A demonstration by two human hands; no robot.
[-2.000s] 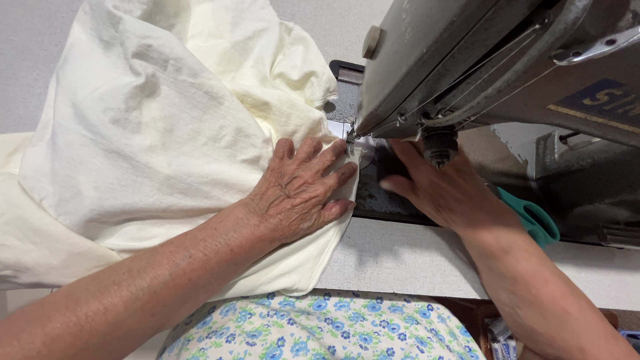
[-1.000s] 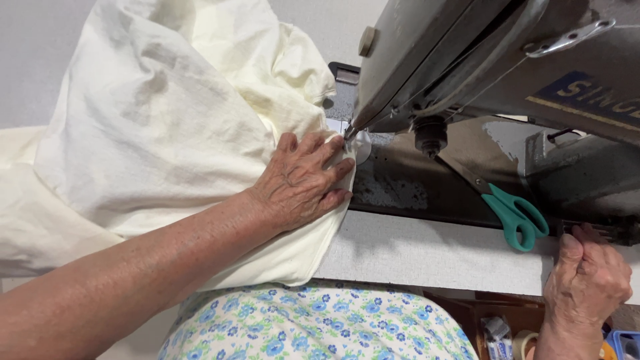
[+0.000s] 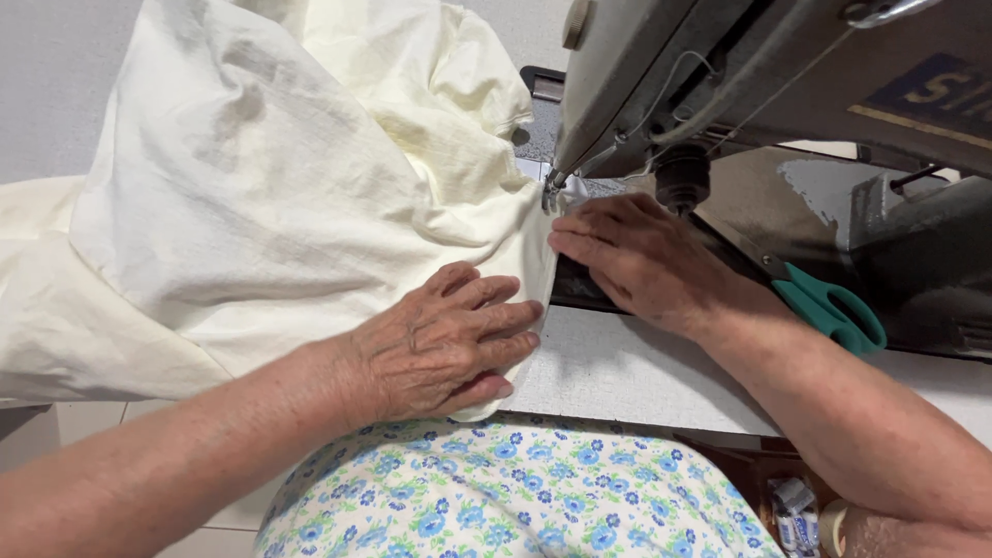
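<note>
Cream fabric (image 3: 310,194) lies bunched across the left and middle of the sewing table, its right edge at the presser foot (image 3: 552,194) of a Singer sewing machine (image 3: 775,70). My left hand (image 3: 457,341) rests flat on the fabric near that edge, below the foot, fingers slightly spread. Just right of the foot, my right hand (image 3: 635,256) has its fingertips at the fabric's edge; whether they pinch it cannot be told. Green-handled scissors (image 3: 829,306) lie on the machine bed beyond my right wrist, partly hidden by the forearm.
The machine's head overhangs the right side, with thread running along it. The table's front edge (image 3: 643,422) is close to my lap. Below it at the lower right, an open drawer or box holds small packets (image 3: 794,515) and a roll of tape (image 3: 833,527).
My right hand has moved from beside the scissors' handles to the fabric edge by the presser foot. My left hand has slid down the fabric, toward the table's front edge.
</note>
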